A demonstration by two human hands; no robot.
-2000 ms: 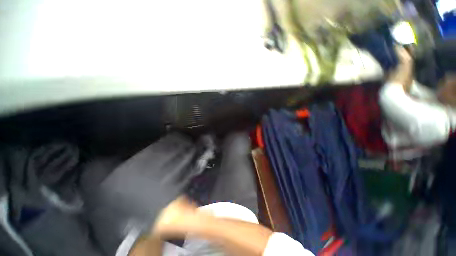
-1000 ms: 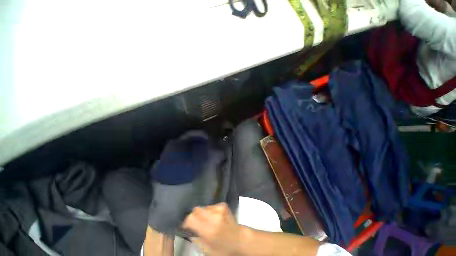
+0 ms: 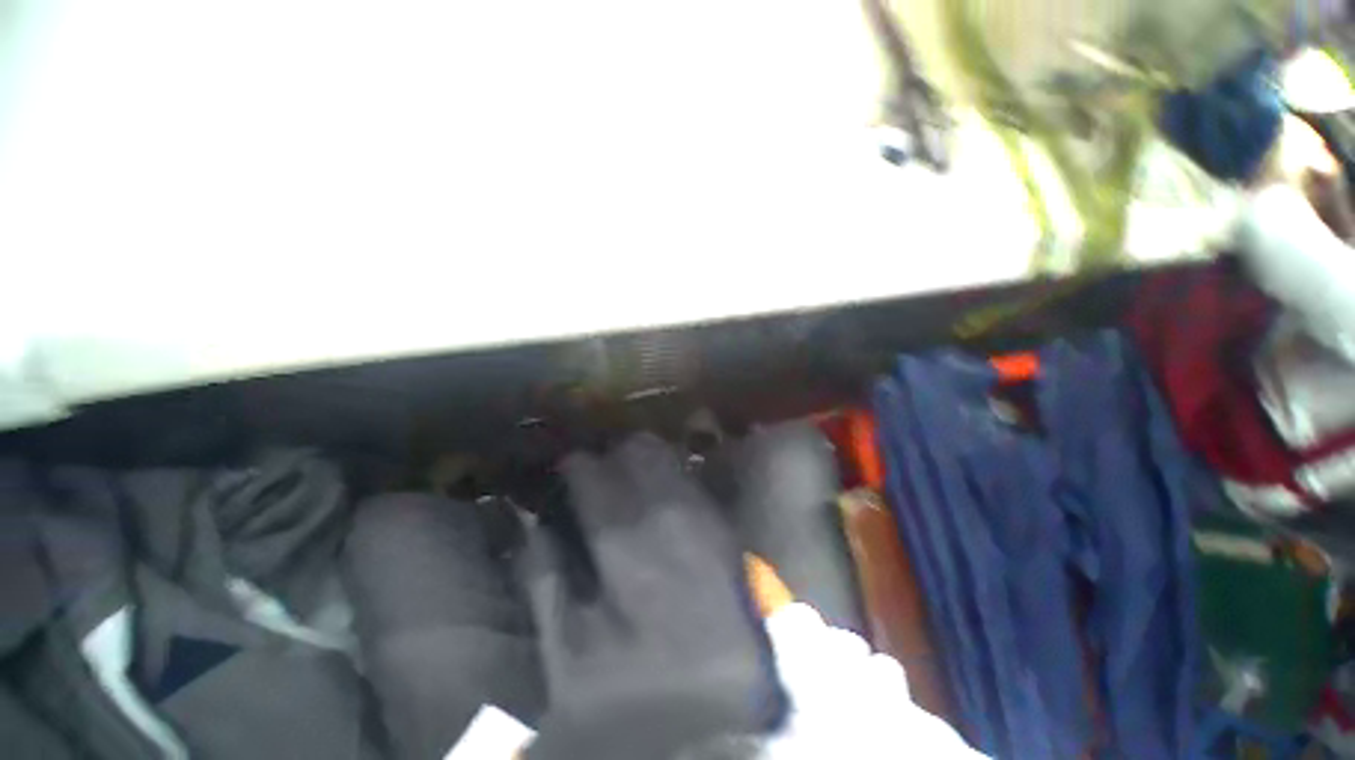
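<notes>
A dark grey garment (image 3: 639, 624) is bunched upright over my lap, with a navy strip along its right edge. My right hand (image 3: 765, 582) is blurred and mostly hidden; a little skin shows at the cloth's right edge, above my white sleeve, and it appears to hold the cloth there. My left hand is hidden by the cloth; only a bit of pale sleeve or cloth shows at the bottom edge. More grey cloth with white and navy panels (image 3: 253, 683) lies at the left.
The white table (image 3: 446, 178) spans the top, with small dark-handled scissors (image 3: 914, 134) and a yellow-green band (image 3: 1100, 208) on it. At the right are navy garments (image 3: 1025, 549) on a red frame, a brown board (image 3: 892, 594) and another person's white sleeve (image 3: 1308, 253).
The grey garment has been turned and spread, now covering most of both hands; its navy patch has gone from sight. The camera view has shifted and blurred.
</notes>
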